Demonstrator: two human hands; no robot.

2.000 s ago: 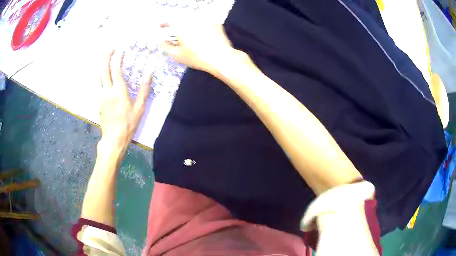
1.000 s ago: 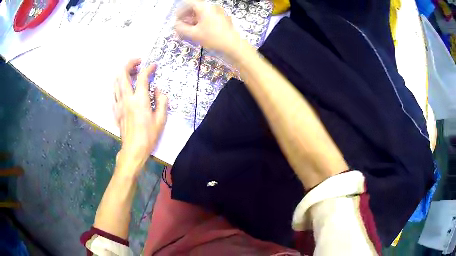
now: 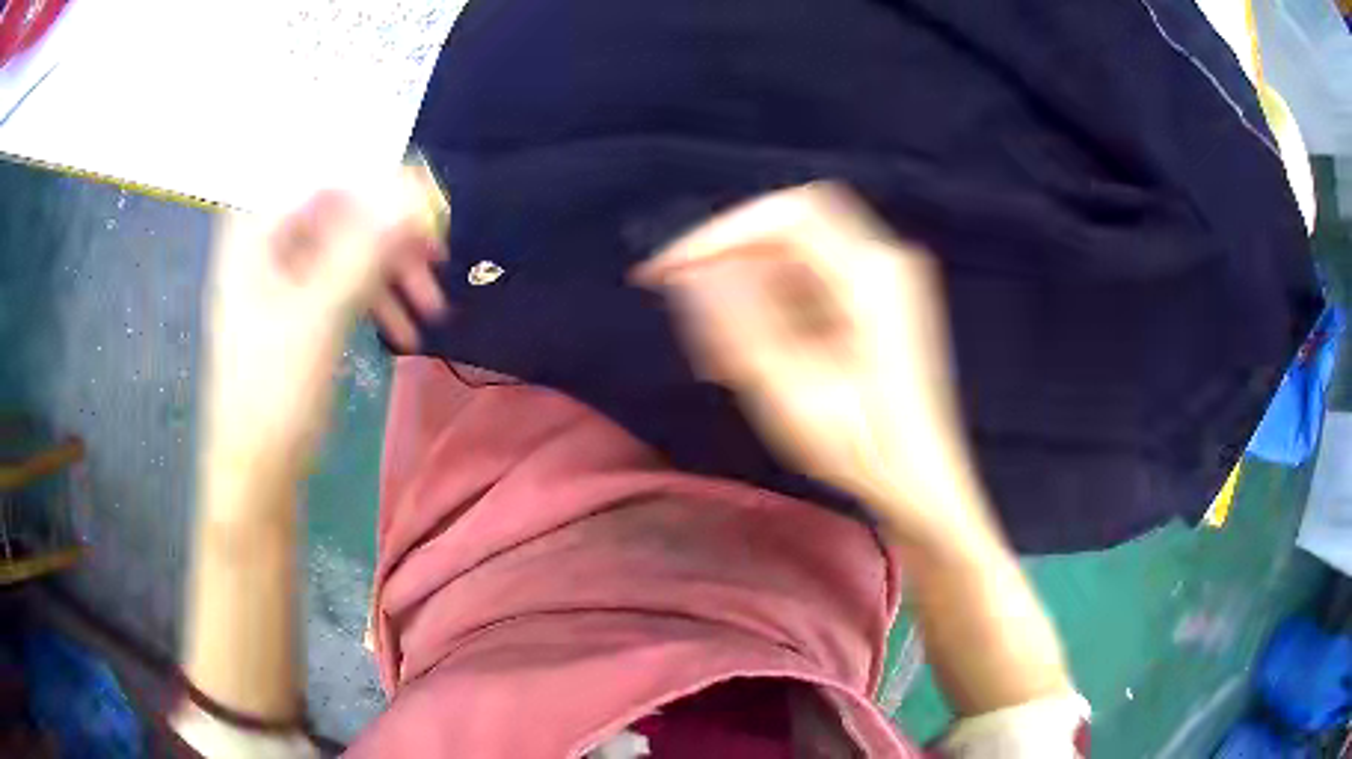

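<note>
The dark navy garment [image 3: 890, 341] lies over the white table and the dusty pink apron [image 3: 593, 564] on my lap. A small shiny gold-silver button [image 3: 485, 273] sits near the cloth's left end. My left hand [image 3: 319, 260] is blurred, with curled fingers at the cloth's left edge beside the button. My right hand [image 3: 816, 319] is blurred over the cloth, right of the button, with its fingertips close together pointing left. I cannot tell what either hand holds. A thin dark thread [image 3: 482, 378] loops over the apron below the cloth's edge.
The white table [image 3: 193, 104] with its yellow edge is at upper left. Part of a red object [image 3: 27, 22] shows in the top left corner. A pale line [image 3: 1216, 82] runs along the garment at upper right. A blue bag [image 3: 1293, 400] hangs at right. The floor [image 3: 134, 312] is green.
Both hands have left the rows of shiny round items on the table and come down to the garment's left end. The view has tilted down, showing more apron.
</note>
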